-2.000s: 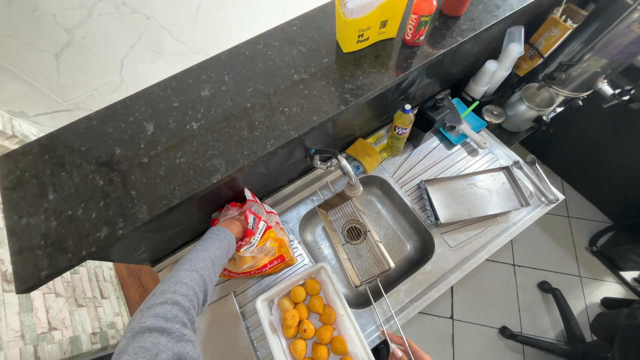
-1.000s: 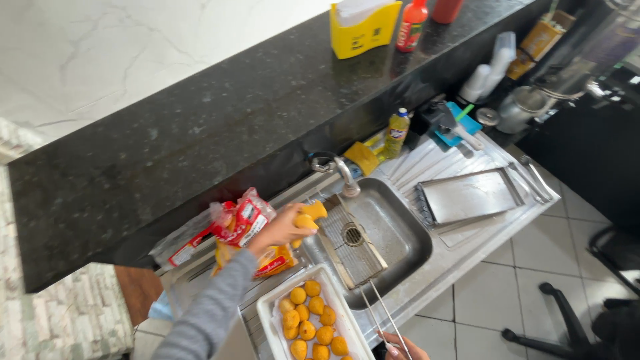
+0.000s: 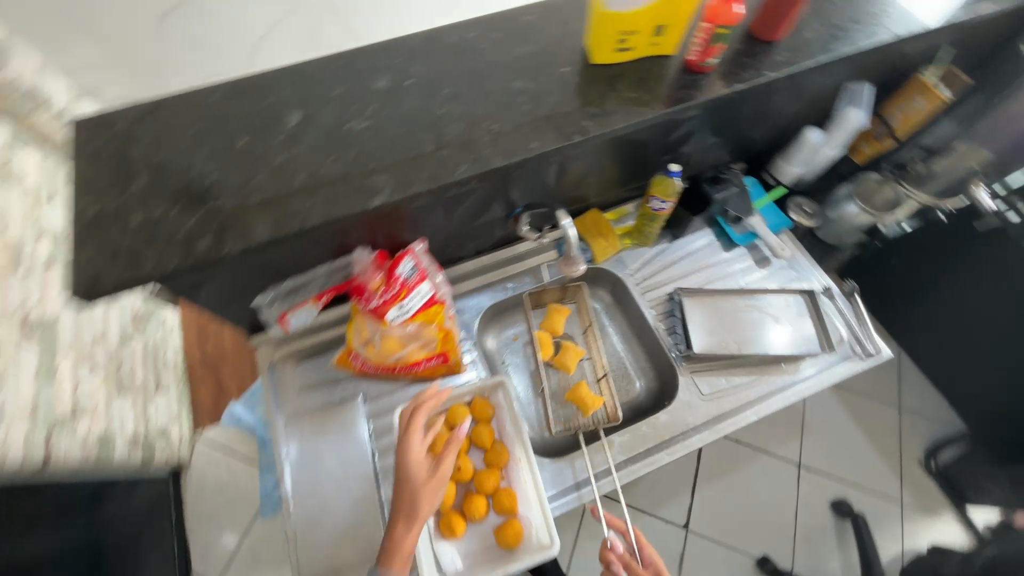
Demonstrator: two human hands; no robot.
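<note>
My left hand (image 3: 424,456) is over the left side of a white tray (image 3: 524,448) that holds several round orange-yellow snack balls (image 3: 486,481). Its fingers are apart, and no item shows in it. My right hand (image 3: 628,548) grips the long wire handle of a rectangular wire frying basket (image 3: 596,340). That basket lies over the steel sink (image 3: 640,384), with several yellow pillow-shaped pieces (image 3: 585,398) in it. Behind the tray, a red and yellow plastic bag of snacks (image 3: 404,320) rests on the drainboard.
A faucet (image 3: 570,244) stands behind the sink, beside a yellow cloth (image 3: 598,234) and a detergent bottle (image 3: 658,204). Right of the sink are a rectangular metal tray (image 3: 752,322) and metal tongs (image 3: 852,316). A raised dark stone counter (image 3: 360,144) runs behind.
My left hand was in the bag, then held yellow pieces at the basket's edge; now it is over the white tray. The basket, bare in the oldest frame, now holds several pieces.
</note>
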